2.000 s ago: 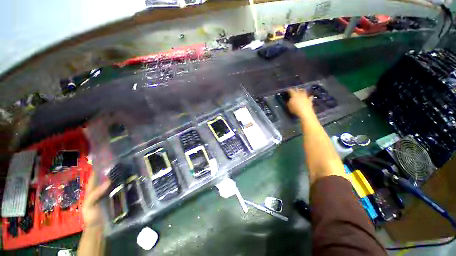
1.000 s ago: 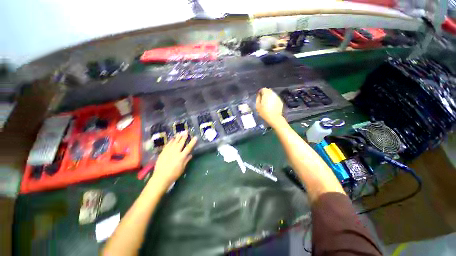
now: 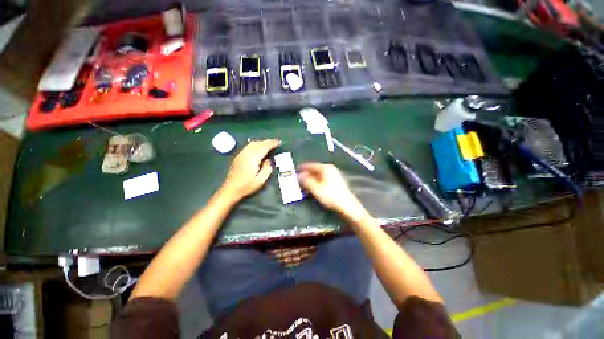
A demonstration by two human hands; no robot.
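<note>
A white narrow phone piece [image 3: 287, 177] lies upright-on on the green bench mat between my hands. My left hand [image 3: 253, 167] rests at its left side, fingers bent, close to its top end. My right hand [image 3: 324, 184] is at its right edge, fingers curled and slightly blurred; whether it grips the piece is unclear. Several keypad phones with yellow-edged screens [image 3: 250, 66] sit in the clear blister tray [image 3: 238, 102] at the back.
Red parts tray [image 3: 179, 102] stands back left. White rounded pad [image 3: 224, 142], white paper strip [image 3: 316, 123], tweezers [image 3: 354, 154] and a white card [image 3: 141, 185] lie on the mat. Black electric screwdriver [image 3: 418, 184] and blue soldering station [image 3: 454, 163] are at right, with cords near the front edge.
Both hands have moved from the blister tray down to the bench front. The white piece now lies between them, and its place in the tray no longer shows it. The view has tilted down.
</note>
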